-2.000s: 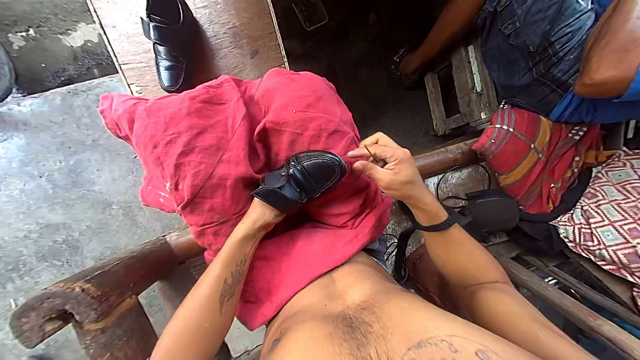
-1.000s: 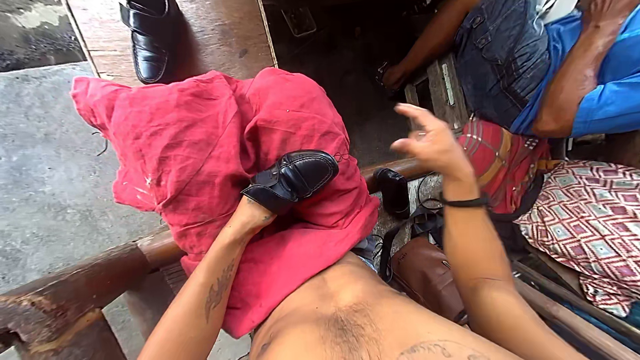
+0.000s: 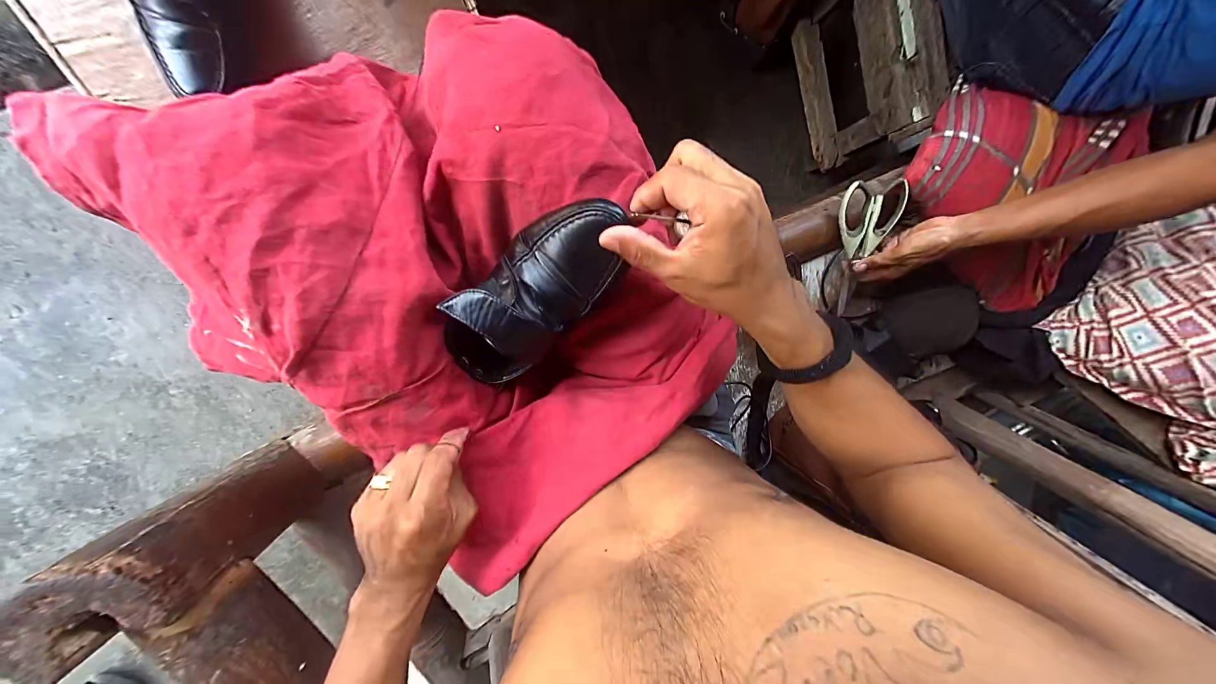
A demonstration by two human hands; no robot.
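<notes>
A black leather shoe [image 3: 560, 275] with a stitched toe lies on a red cloth [image 3: 313, 209] draped over my lap, its toe pointing up and right. At that toe, my right hand [image 3: 698, 228] pinches a thin needle-like tool between thumb and fingers; its exact kind is unclear. My left hand [image 3: 413, 513] rests at the cloth's lower edge, outside the shoe, fingers curled; whether it pinches the cloth or a thread cannot be told. To the right, another person's hand [image 3: 907, 249] holds scissors [image 3: 864, 223] with light handles, blades hidden.
Another black shoe [image 3: 185, 47] stands on a wooden board at the top left. A wooden rail [image 3: 209, 494] runs at lower left. On the right are a plaid red cushion [image 3: 1016, 161], a patterned cloth [image 3: 1149, 313], a wooden frame [image 3: 883, 76] and slats [image 3: 1083, 475].
My left hand has come out of the shoe to the cloth's lower edge. My right hand, raised away a second ago, is back at the toe. Another person's hand with scissors has appeared.
</notes>
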